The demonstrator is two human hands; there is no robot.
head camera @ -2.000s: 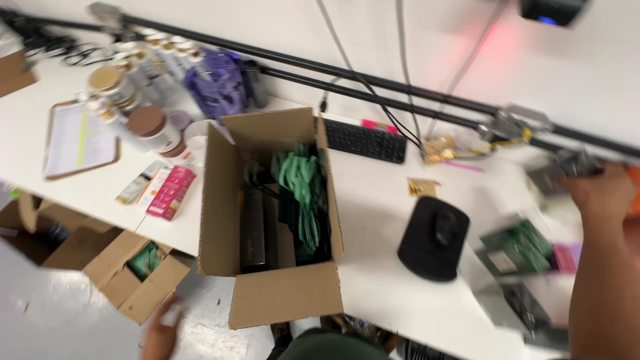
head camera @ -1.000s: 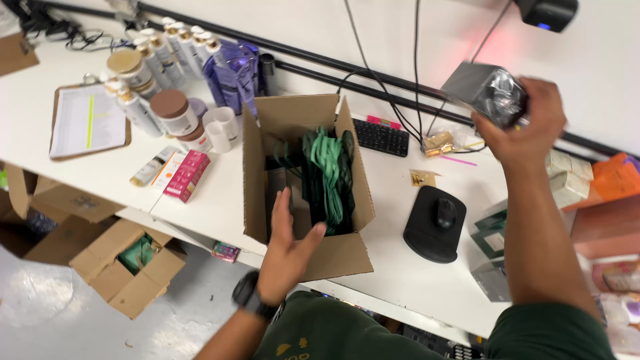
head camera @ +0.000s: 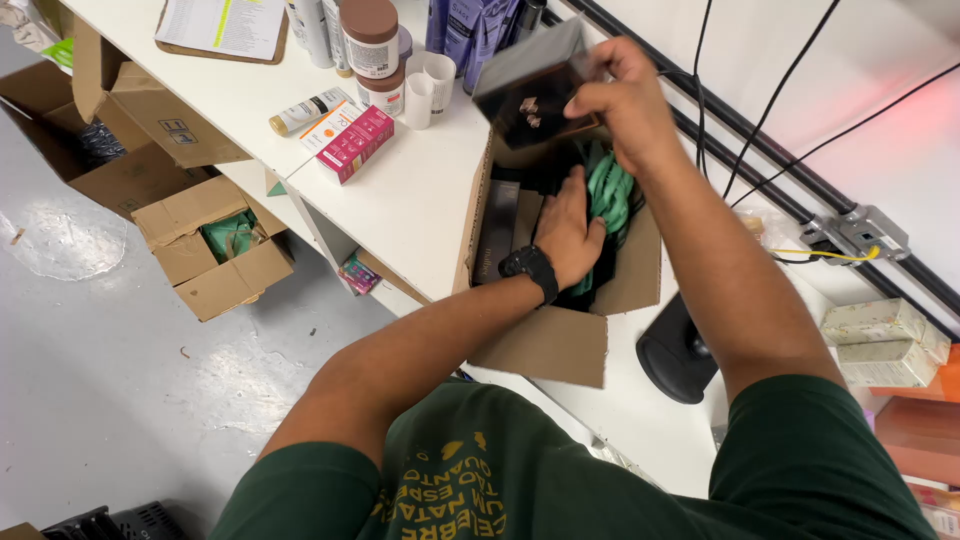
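My right hand (head camera: 622, 105) grips one end of a dark, plastic-wrapped box (head camera: 534, 88) with a small pinkish design. It holds this box tilted over the back of an open cardboard box (head camera: 540, 337). Down inside the cardboard box is my left hand (head camera: 566, 232), a black watch on its wrist, its fingers extended against dark contents beside green ribbons (head camera: 609, 191). Whether it grips anything cannot be told, as its fingertips are partly lost among the contents. A tall dark carton (head camera: 499, 229) stands along the left inner wall.
Pink-and-white cartons (head camera: 356, 144), a tube (head camera: 307, 112), brown-lidded jars (head camera: 370, 37) and a clipboard (head camera: 221, 30) lie left on the white table. A black mouse pad (head camera: 675, 356) is right of the box. Open cardboard boxes (head camera: 214, 244) stand lower left. Black rails (head camera: 795, 176) run along the wall.
My right hand has brought the wrapped box leftward from the right side to over the cardboard box. My left hand, low at the left two seconds ago, is now deeper inside the cardboard box.
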